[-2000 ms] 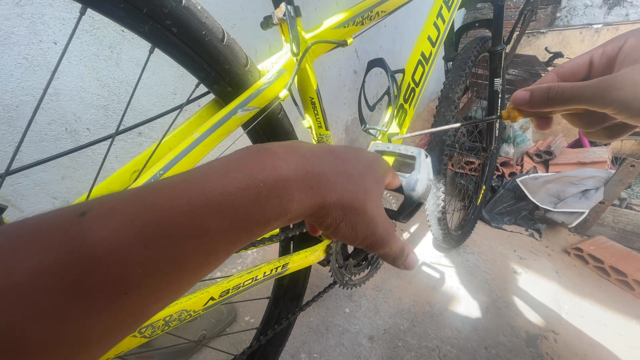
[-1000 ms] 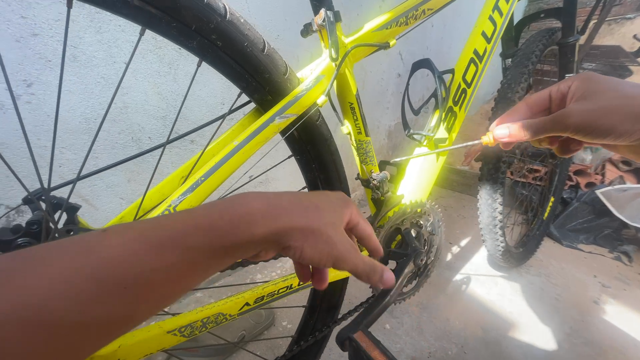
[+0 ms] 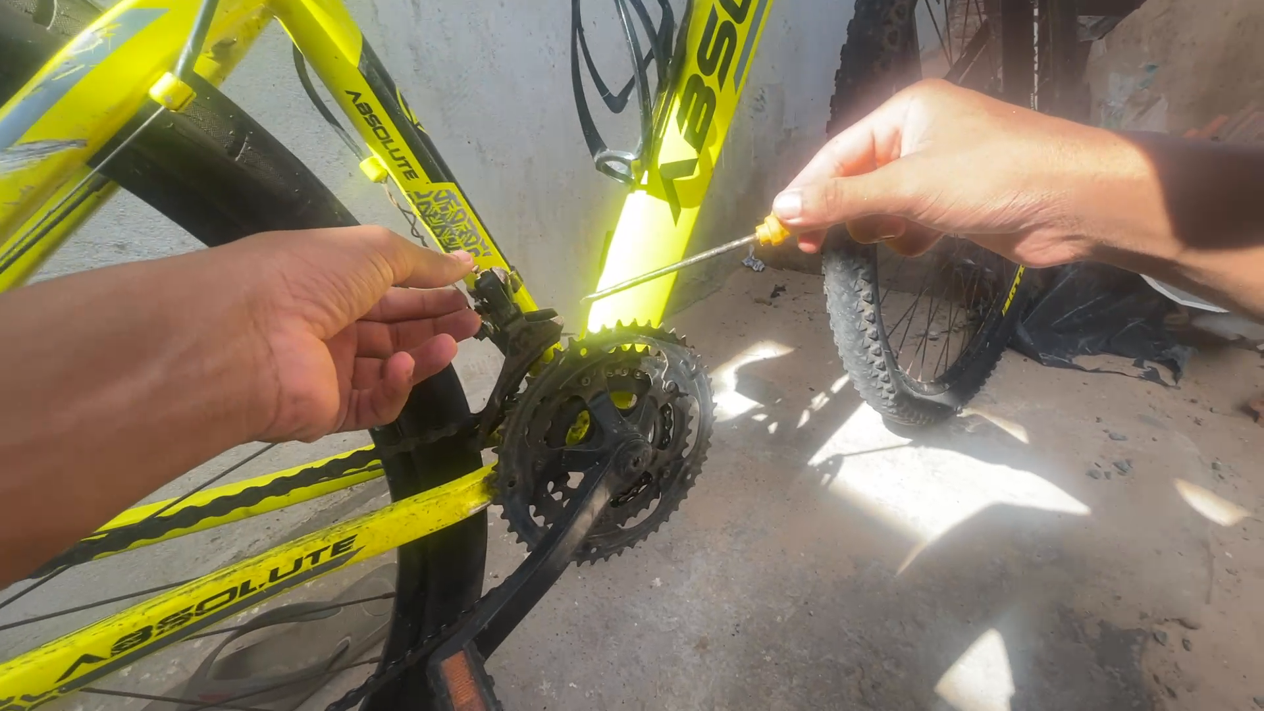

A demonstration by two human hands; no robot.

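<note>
A yellow Absolute bicycle frame (image 3: 405, 509) stands before me. My left hand (image 3: 336, 331), its fingers partly curled, has its fingertips at the front derailleur (image 3: 513, 321) on the seat tube; whether they touch it I cannot tell. Below and right of the derailleur are the black chainrings (image 3: 607, 444), with the crank arm (image 3: 558, 563) angled down to a pedal (image 3: 462, 681). My right hand (image 3: 938, 178) pinches the yellow handle of a thin screwdriver (image 3: 681, 265). Its shaft points left, and the tip shows in front of the down tube, above the chainrings.
The rear tire (image 3: 434, 573) passes behind my left hand. A black bottle cage (image 3: 627, 89) is on the down tube. The front tire (image 3: 869, 336) rests on the concrete floor (image 3: 790, 602), near a dark plastic sheet (image 3: 1101, 321). A pale wall (image 3: 504, 128) stands behind the bicycle.
My left hand was at the pedal, then near the crank, and is now up at the front derailleur. The crank has turned. My right hand keeps hold of the screwdriver. The view has moved closer.
</note>
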